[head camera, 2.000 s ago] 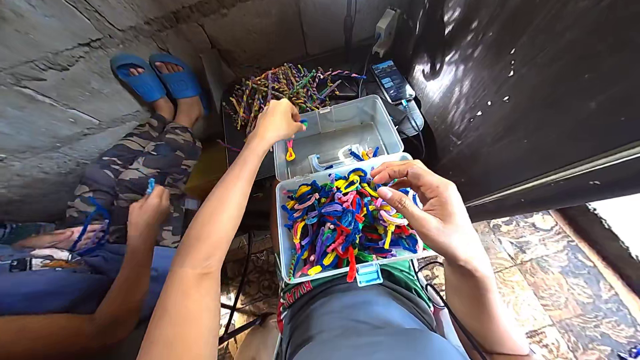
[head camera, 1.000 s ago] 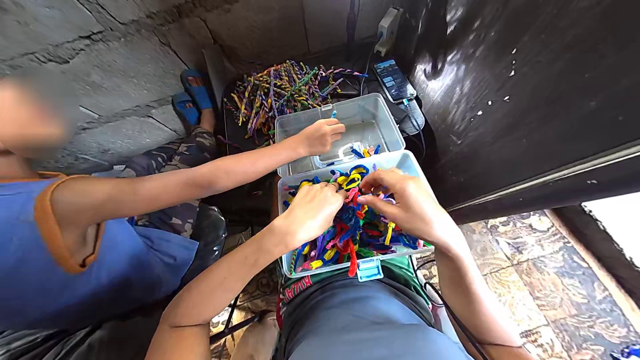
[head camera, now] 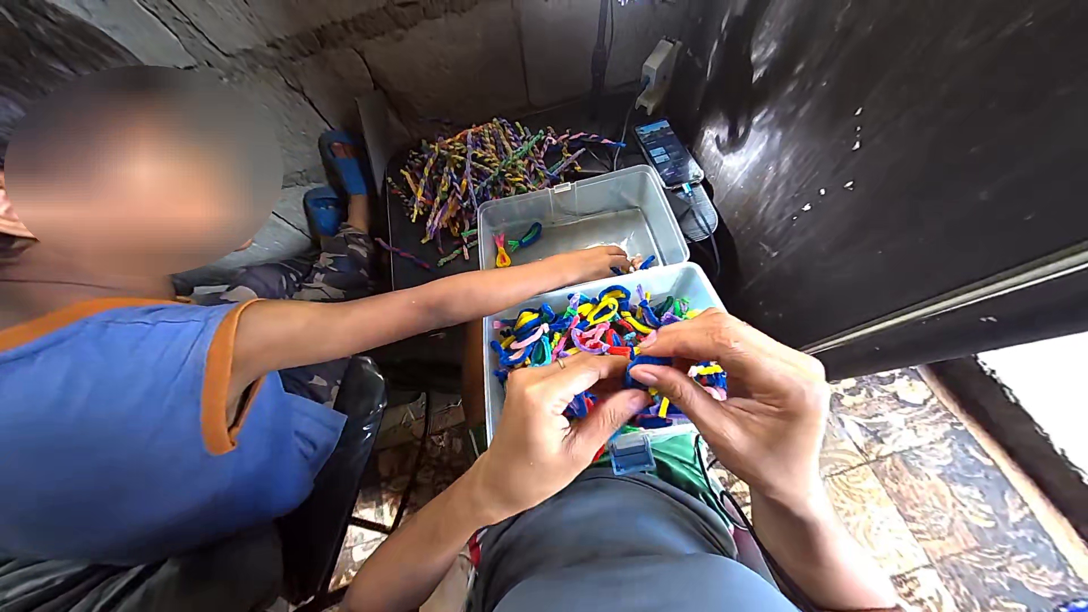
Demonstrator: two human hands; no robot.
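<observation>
My left hand and my right hand meet over the front half of a clear plastic box. Between their fingertips they pinch a small blue fuzzy loop, partly hidden by the fingers. Below and behind them the box holds many short knotted pieces in blue, yellow, pink, red and green, which look like pipe cleaners. In the open lid lie a pink and yellow loop and a blue and green one. A person's hand reaches to small pieces at the lid's near edge.
Twisted multicoloured strands are heaped on a dark surface behind the lid. A phone with a cable rests at the back right, beside a dark glossy panel. The other person's arm crosses from the left.
My left hand has come from above the lid to my right hand over the box. The other person has leaned in from the left, and their hand has moved nearer the lid's near edge.
</observation>
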